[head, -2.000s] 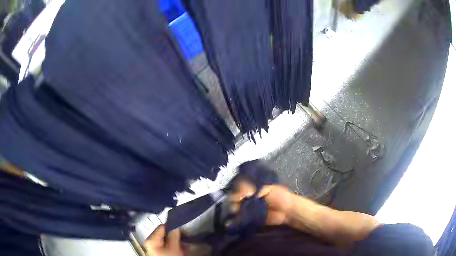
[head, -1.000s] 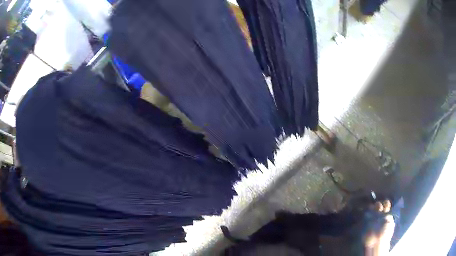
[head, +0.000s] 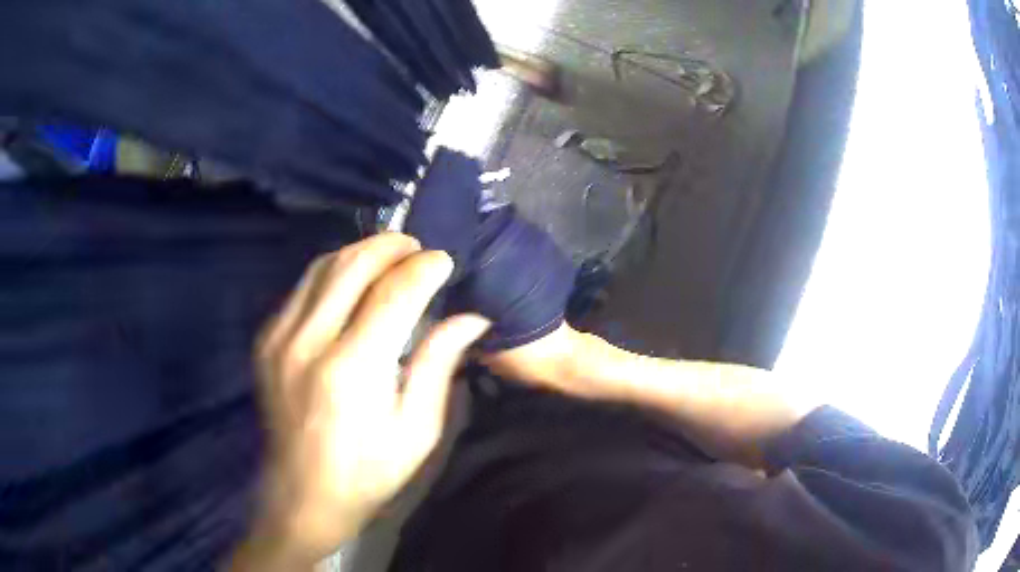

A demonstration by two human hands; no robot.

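Observation:
A folded bundle of dark navy strips [head: 515, 279] is low in front of me, with small white bits at its upper edge. My right hand [head: 520, 360] is under and behind this bundle and holds it; its fingers are mostly hidden. My left hand [head: 358, 363] is large in the foreground, thumb apart from the curved fingers, nothing seen in it. Its fingertips overlap the bundle's left edge in view; contact is unclear. Long navy strips hang in thick rows [head: 134, 335] at the left, partly behind my left hand.
The grey floor [head: 716, 223] has loops of thread or scraps [head: 710, 89] on it. A rack foot [head: 531, 73] sticks out below the hanging strips. A glaring white table [head: 895, 223] is at the right, with navy strips [head: 995, 335] along its far edge. Something blue [head: 84, 145] shows between the rows.
The view has swung right, so the hanging rows now sit farther left. The dark strips stretched low across the view are now a compact bundle. My left hand has come into view, raised beside it.

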